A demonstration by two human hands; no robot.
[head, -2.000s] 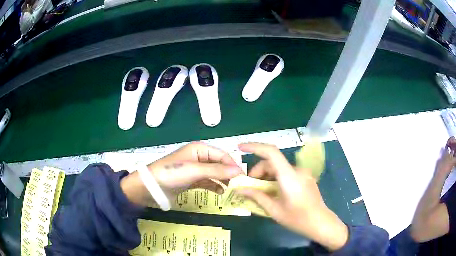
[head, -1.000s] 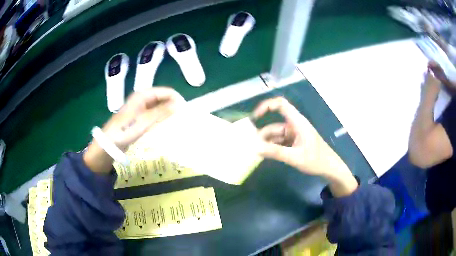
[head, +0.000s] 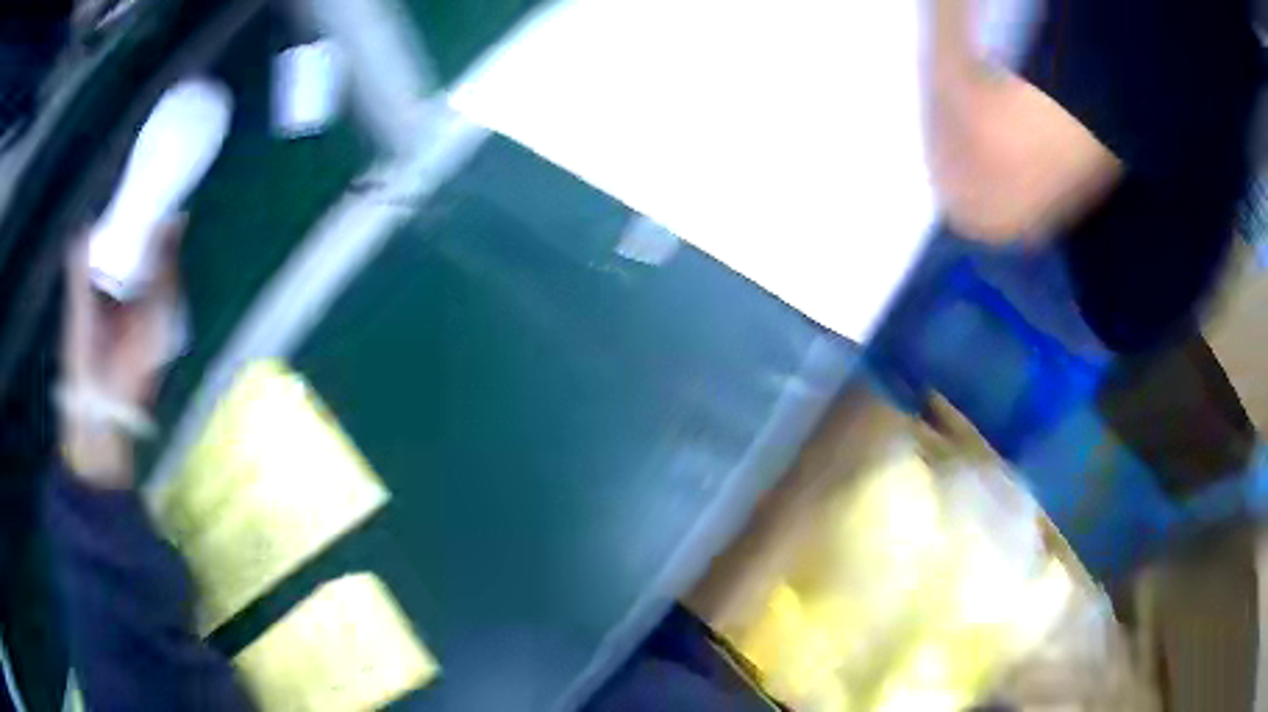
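The view is heavily blurred. My left hand (head: 128,327), with a white band at the wrist, is at the far left over the green belt. Its fingers are around the lower end of a white handheld device (head: 170,146). Two groups of yellow label strips (head: 271,480) lie on the dark green bench near my left sleeve; their print cannot be read. My right hand is not in view; only a dark sleeve shows at the bottom edge.
Another white device (head: 306,88) lies on the belt beside the grey post (head: 373,63). A large white sheet (head: 723,132) is at the top. A brown box (head: 779,508) holds crumpled yellow and white paper below the bench edge. Another person's bare arm (head: 1022,160) is at upper right.
The view has swung right and down. My left hand has left the pale paper and now holds a device. My right hand has gone out of view, and the box has come into fuller view.
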